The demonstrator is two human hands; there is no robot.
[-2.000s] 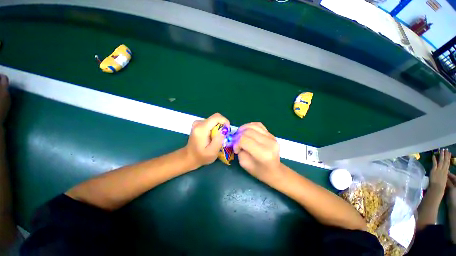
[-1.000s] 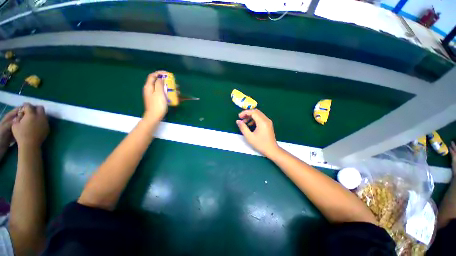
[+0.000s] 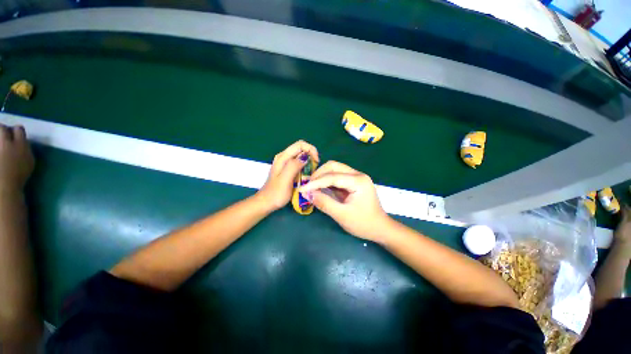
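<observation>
My left hand (image 3: 282, 178) holds a yellow toy shell (image 3: 302, 205) over the front rail, its open hollow side up. Small red, blue and dark internal parts and a green patch show inside it. My right hand (image 3: 346, 197) has its thumb and fingertips together at the shell's opening, touching the parts inside. Whether the fingertips pinch a part cannot be told, as they cover it.
Two yellow shells lie on the green belt (image 3: 207, 104), one at the centre (image 3: 362, 128) and one further right (image 3: 472, 149). A clear bag of gold-tan parts (image 3: 515, 273) and a white round cap (image 3: 479, 239) are beside my right arm. Other workers' arms show at both sides.
My left hand has brought the yellow shell from the belt back to the rail. My right hand has left the belt and joined it. The shells on the belt appear further right.
</observation>
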